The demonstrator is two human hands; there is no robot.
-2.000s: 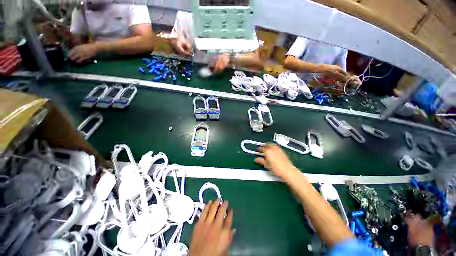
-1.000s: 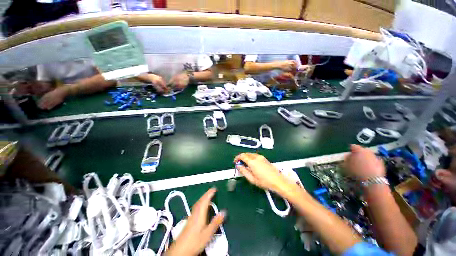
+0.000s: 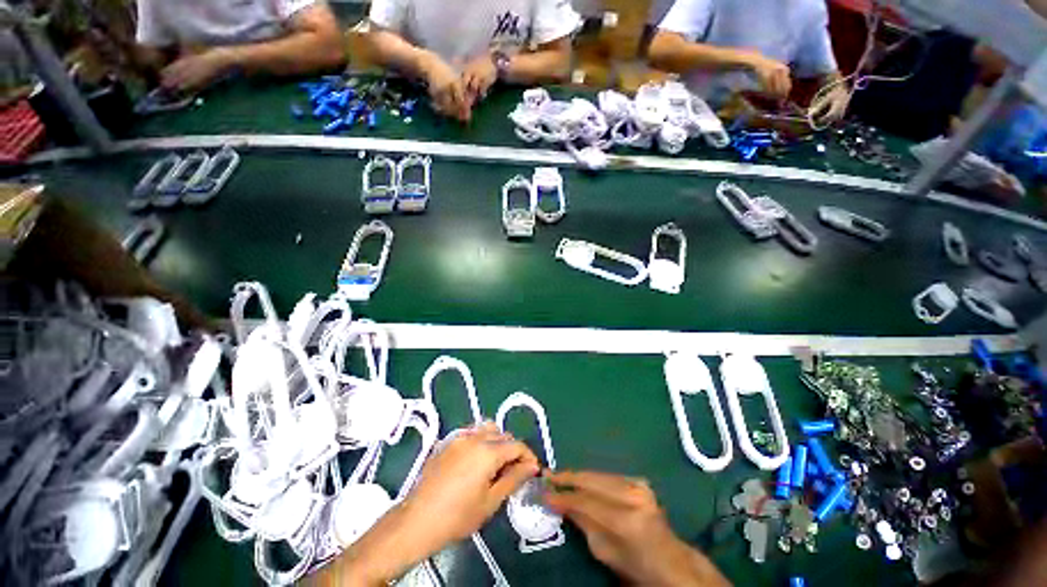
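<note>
A white loop housing [image 3: 535, 514] lies on the green worktop in front of me, its loop pointing away and its round base near me. My left hand [image 3: 465, 476] comes in from the left and my right hand [image 3: 614, 518] from the right. Their fingertips meet just over the housing, around a tiny dark part too small to name. Which hand grips it is hidden. Another white loop housing [image 3: 451, 378] lies beside my left hand, partly covered. A large tangled pile of white housings [image 3: 276, 424] is at the left.
Two housings [image 3: 752, 413] lie right of my hands. Blue cylinders [image 3: 813, 476], metal plates [image 3: 855, 401] and small rings are piled at the right. A pale rail [image 3: 574, 338] edges the green belt [image 3: 448, 292], which carries units in groups. People work across it. A brown carton [image 3: 86, 258] stands left.
My right hand has come back from the belt area to the worktop. My left hand has moved right to meet it. The other person's forearm at the right has withdrawn. The view has shifted.
</note>
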